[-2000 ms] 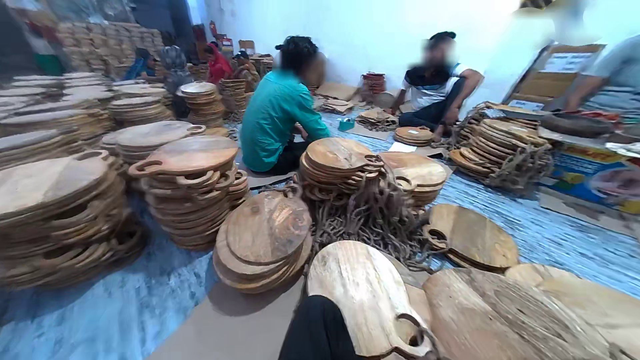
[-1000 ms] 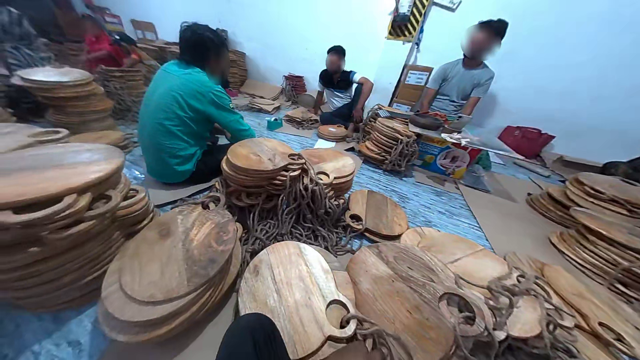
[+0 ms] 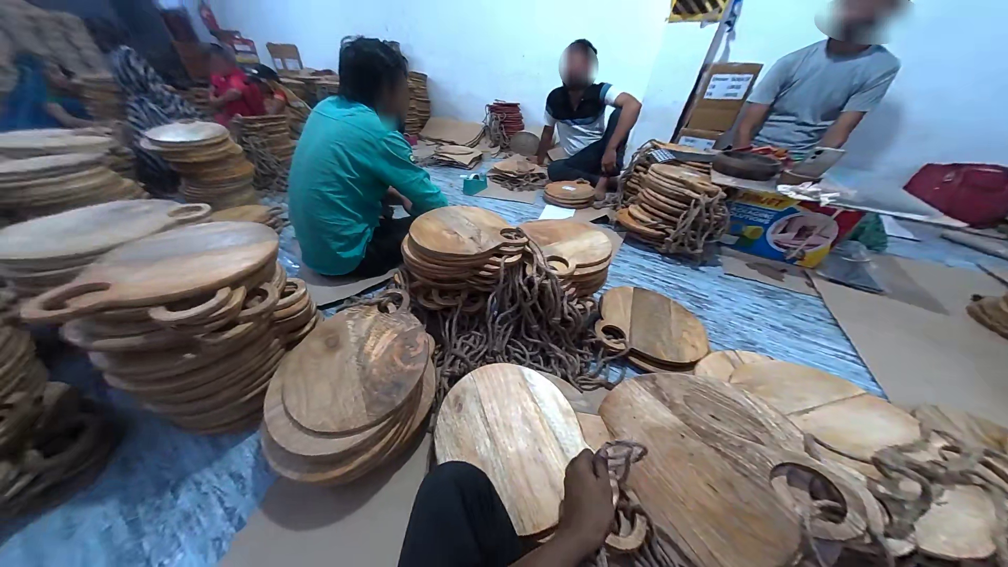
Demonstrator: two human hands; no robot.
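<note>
My left hand (image 3: pixel 587 500) reaches in from the bottom, its fingers curled around a brown rope (image 3: pixel 624 455) at the right edge of a pale round wooden board (image 3: pixel 504 441). This board lies beside my dark-clad knee. My right hand is out of view. Directly right of my left hand is a larger wooden board (image 3: pixel 693 465) with a ring-shaped handle. Beyond them stands a stack of round boards (image 3: pixel 461 236), with a tangle of ropes (image 3: pixel 516 331) hanging from the handles. Another leaning stack (image 3: pixel 346 386) is left of my knee.
Tall board stacks (image 3: pixel 189 339) fill the left side. A person in a green shirt (image 3: pixel 346 173) sits beyond the boards; two more people (image 3: pixel 587 118) (image 3: pixel 819 94) are farther back. Roped boards (image 3: pixel 677 201) stand near a printed carton (image 3: pixel 787 232). Cardboard (image 3: pixel 898 315) covers floor at right.
The view has swung right, then partly back left. My left hand now shows plainly at the pale board's edge, with the rope at its fingers.
</note>
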